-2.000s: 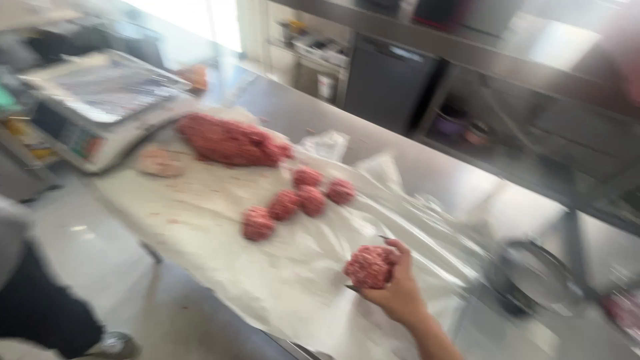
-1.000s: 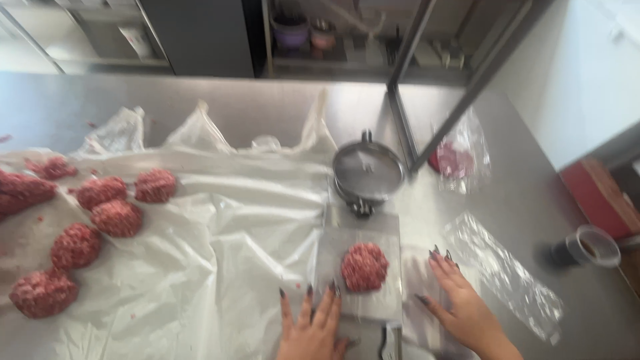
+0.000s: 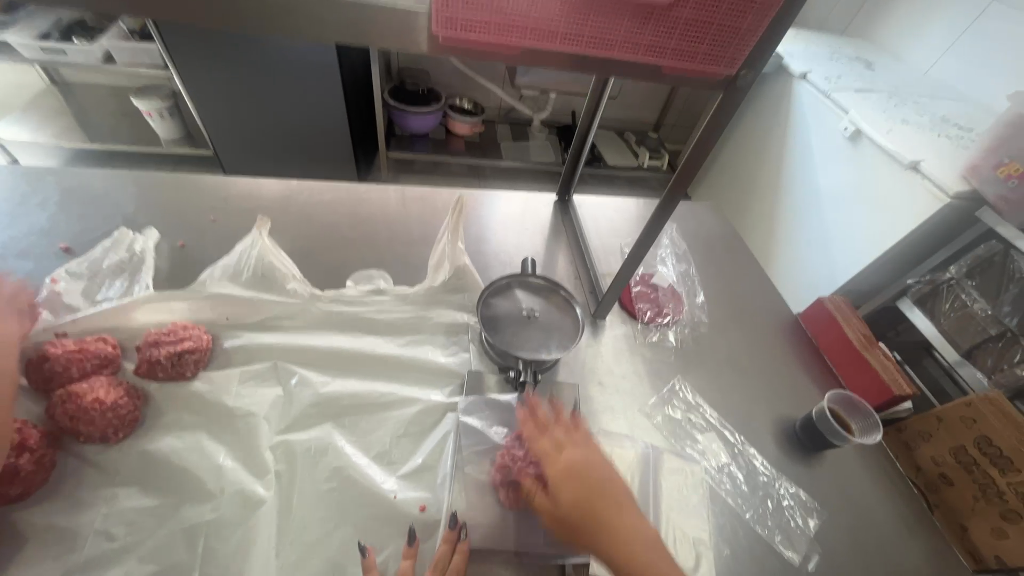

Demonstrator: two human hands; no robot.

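My right hand (image 3: 580,484) lies over a ball of ground meat (image 3: 510,472), its palm and thumb side against it and its fingers stretched forward. The ball sits on clear plastic film over a metal plate (image 3: 474,387). My left hand (image 3: 428,554), with dark nails, shows only its spread fingers at the bottom edge, left of the plate, holding nothing visible. Just beyond the plate stands a round metal burger press (image 3: 530,318). Several more meat balls (image 3: 96,408) rest at the left on a white plastic sheet (image 3: 336,480).
Another person's blurred hand (image 3: 12,308) reaches in at the left edge. Metal frame legs (image 3: 648,240) stand behind the press. Right of them are a bagged red meat patty (image 3: 654,298), a crumpled clear bag (image 3: 732,472), a plastic cup (image 3: 838,420) and a cardboard box (image 3: 968,480).
Two seconds ago my right hand held a meat ball over the sheet; one second ago the ball lay on the plate with both hands beside it. My right hand has since moved left onto it.
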